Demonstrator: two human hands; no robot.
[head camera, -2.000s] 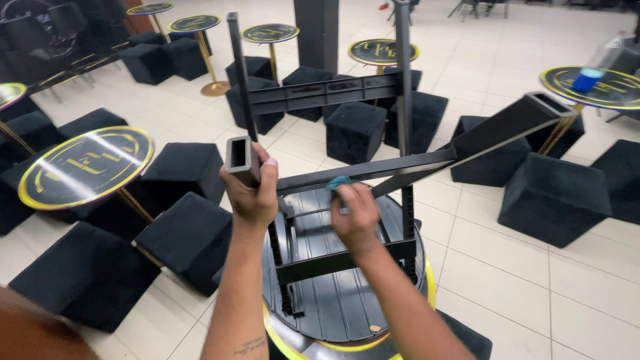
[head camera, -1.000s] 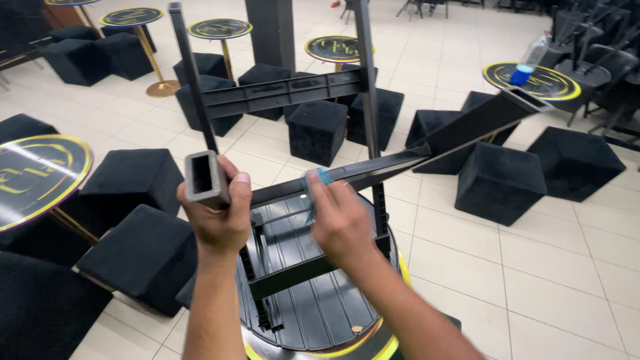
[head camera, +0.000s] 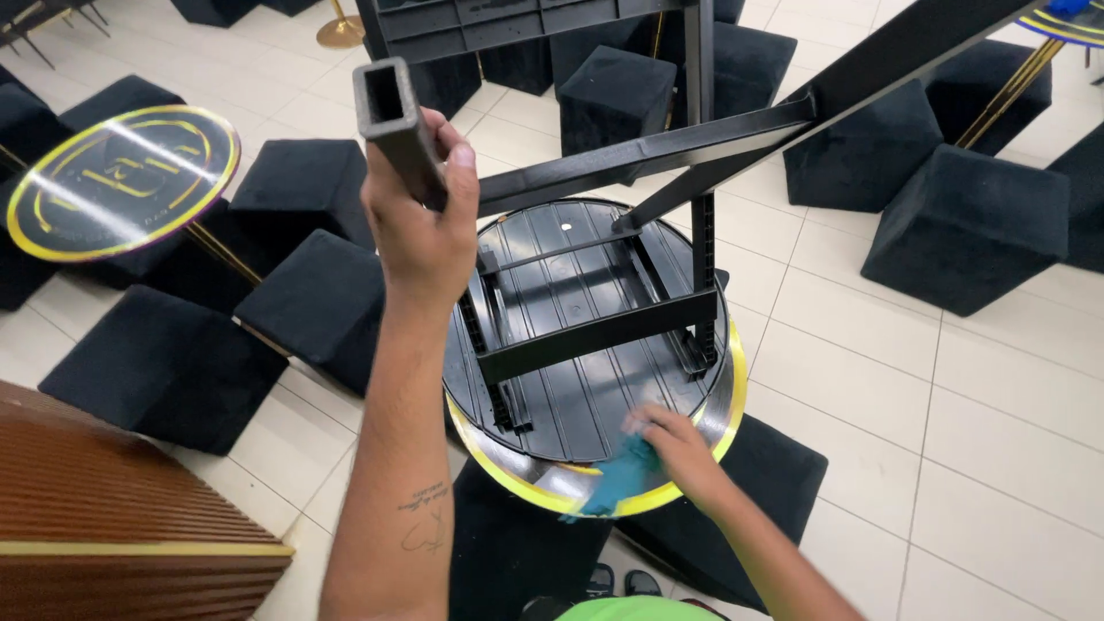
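A black plastic folding stool or small table with a round slatted top (head camera: 569, 345) lies upside down on a round table with a yellow rim (head camera: 737, 379), its legs pointing up. My left hand (head camera: 423, 207) grips one hollow square leg (head camera: 401, 142) near its end. A black crossbar (head camera: 638, 164) runs from beside that hand to the right leg (head camera: 923, 56). Low at the front, my right hand (head camera: 673, 440) holds a teal cloth (head camera: 623, 479), blurred, over the near edge of the round top and the yellow rim.
Black cube stools (head camera: 966, 228) stand around on the tiled floor. To the left is another round yellow-rimmed table (head camera: 125, 181). A slatted brown wooden structure (head camera: 121, 500) fills the lower left corner. Shoes show at the bottom.
My right hand has moved with the cloth from the crossbar down toward the near edge of the round top. My left hand still holds the leg. The view has tilted downward.
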